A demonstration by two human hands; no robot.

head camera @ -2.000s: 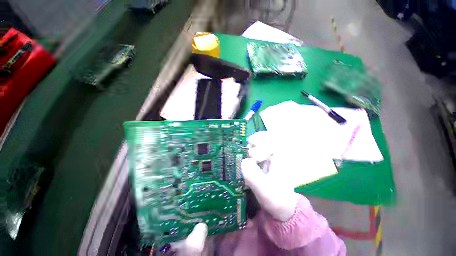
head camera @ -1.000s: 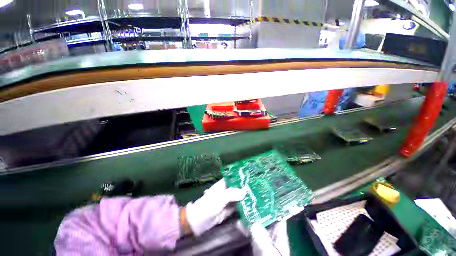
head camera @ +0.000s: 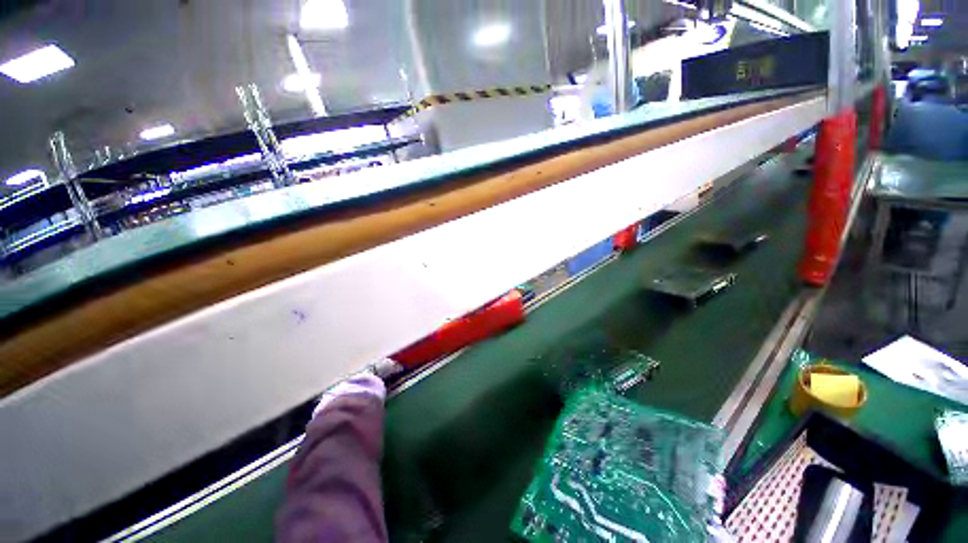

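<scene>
The green circuit board (head camera: pixel 626 472) is tilted at the bottom centre, with its flat side with pale traces facing me, cut off by the lower edge. Only a sliver of my white-gloved right hand (head camera: pixel 719 511) shows, at the board's right edge, holding it. My left arm in a pink sleeve reaches across the green conveyor belt (head camera: pixel 467 424). My left hand (head camera: pixel 366 384) is small and blurred at the near end of the red tray (head camera: pixel 462 331), partly hidden at the white rail; its fingers and any contents cannot be made out.
More boards lie on the belt, one (head camera: pixel 690 284) beyond mine. A long white rail (head camera: pixel 425 270) and a red-wrapped post (head camera: pixel 828 202) stand over the line. At right are a black tray (head camera: pixel 881 451) with dotted sheets and a dark object, and a yellow pot (head camera: pixel 828 390). A person (head camera: pixel 929 127) is far right.
The view has swung right along the line. My left hand has let go of the board and reached across the belt to the red tray. The board now sits lower, at my right hand.
</scene>
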